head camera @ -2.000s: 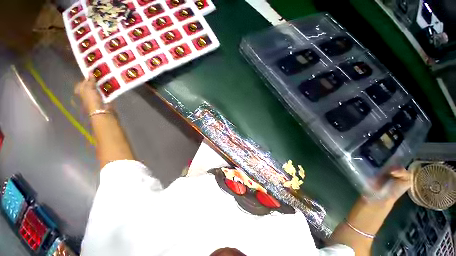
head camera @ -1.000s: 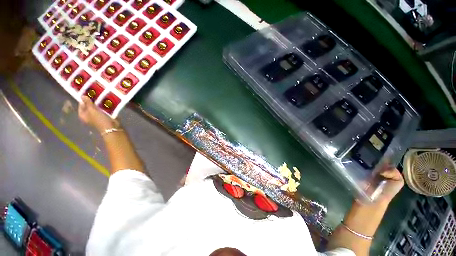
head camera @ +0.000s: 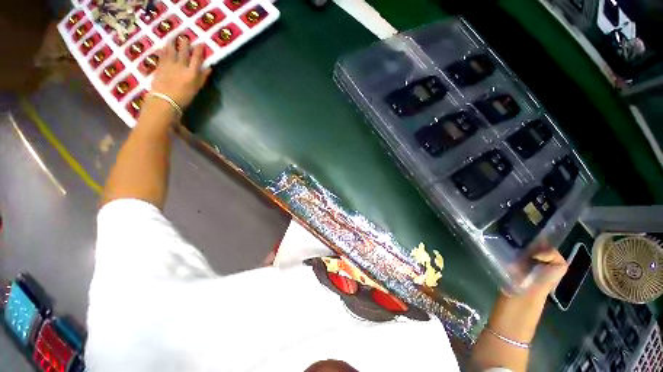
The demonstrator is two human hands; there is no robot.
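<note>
A clear phone tray (head camera: 363, 80) lies over the green bench, with dark keypad phones (head camera: 481, 174) in most pockets; pockets at its far-left end are empty. My right hand (head camera: 541, 270) grips the tray's near-right corner. My left hand (head camera: 180, 73) lies over the near part of the white red-part tray (head camera: 265, 16) at the upper left, fingers spread; whether it holds a small part is hidden. Small red parts (head camera: 226, 33) fill that tray's cells. Cream and black scraps (head camera: 123, 16) are heaped on it.
A smartphone (head camera: 573, 277) lies beside the beige fan (head camera: 631, 267) at the right. Cream scraps (head camera: 427, 263) lie near the taped front edge (head camera: 349, 231). More trays of phones (head camera: 614, 341) are at the lower right. Blue and red trays (head camera: 25, 309) stand lower left.
My left hand has moved from the white tray's near corner onto its parts. My right hand and the clear tray have shifted slightly left, and the smartphone now shows.
</note>
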